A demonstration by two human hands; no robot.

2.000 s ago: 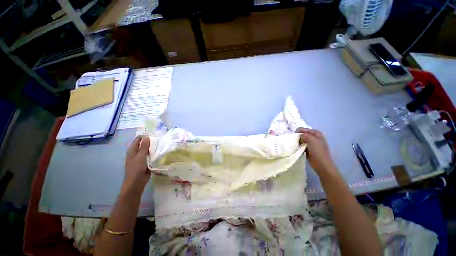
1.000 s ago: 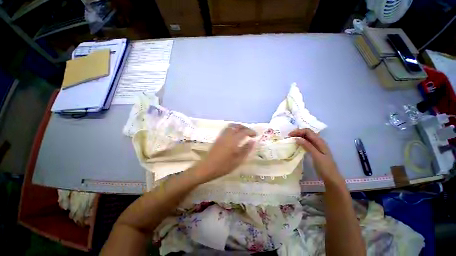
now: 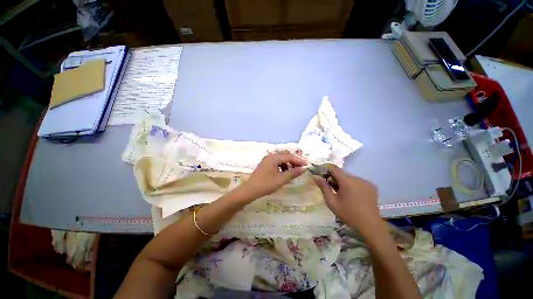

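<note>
A cream floral dress [image 3: 274, 228] lies across the table's near edge, its bodice on the table and its gathered skirt hanging toward my lap. My left hand [image 3: 279, 172] pinches the bodice cloth near its right side. My right hand [image 3: 348, 195] holds the small dark thread snips [image 3: 324, 175], with their tips at my left fingertips. A loose thread is too fine to make out.
A clipboard with papers [image 3: 76, 120] and a tan pad [image 3: 79, 83] lie at the left. A phone [image 3: 449, 58] lies on a box at the back right. A power strip [image 3: 490, 157] and pale ring [image 3: 467, 175] are at the right. A garment pile [image 3: 432, 263] is lower right.
The snips have left the table's right side and are now in my right hand. My left hand has moved from the bodice's left edge to its right side. The bodice's top edge has been folded down.
</note>
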